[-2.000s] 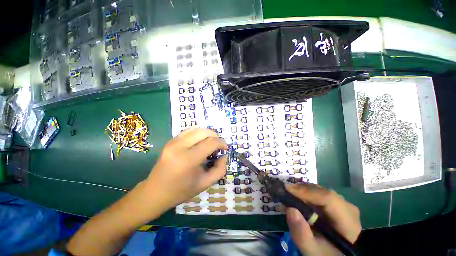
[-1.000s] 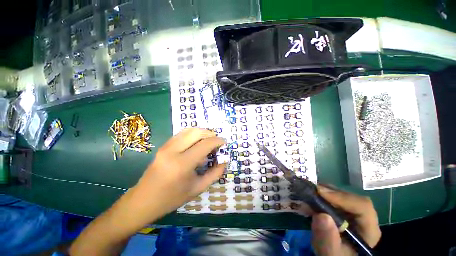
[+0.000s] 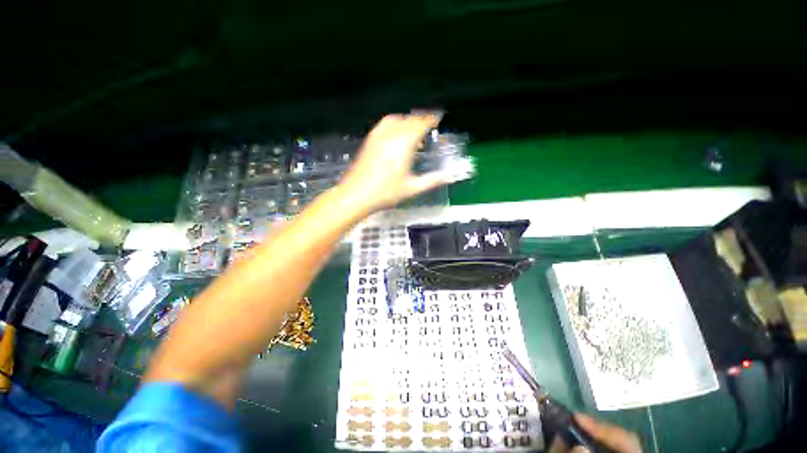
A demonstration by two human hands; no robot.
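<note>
My left hand (image 3: 400, 161) is stretched forward over the far right end of the clear plastic blister tray (image 3: 202, 212). It is blurred; something pale and shiny shows at its fingers, and whether they grip it cannot be told. My right hand (image 3: 603, 437), cut off by the lower edge, holds the soldering iron (image 3: 553, 409), its tip over the right part of the white sheet (image 3: 375, 361). Small blue circuit boards (image 3: 405, 296) lie on the sheet beside the fan. Gold flex pieces (image 3: 295, 327) lie left of the sheet, partly behind my left forearm.
The black fan (image 3: 469, 252) stands at the sheet's far end. A white box (image 3: 701, 354) of tiny metal parts is at the right, with a dark station and red light beyond. Clear bags (image 3: 140, 296) and an orange handle (image 3: 7, 354) are at the left.
The view has tilted up and shows more of the bench. My left hand has left the blue boards and reached far forward to the tray. My right hand still holds the iron, now lower in view.
</note>
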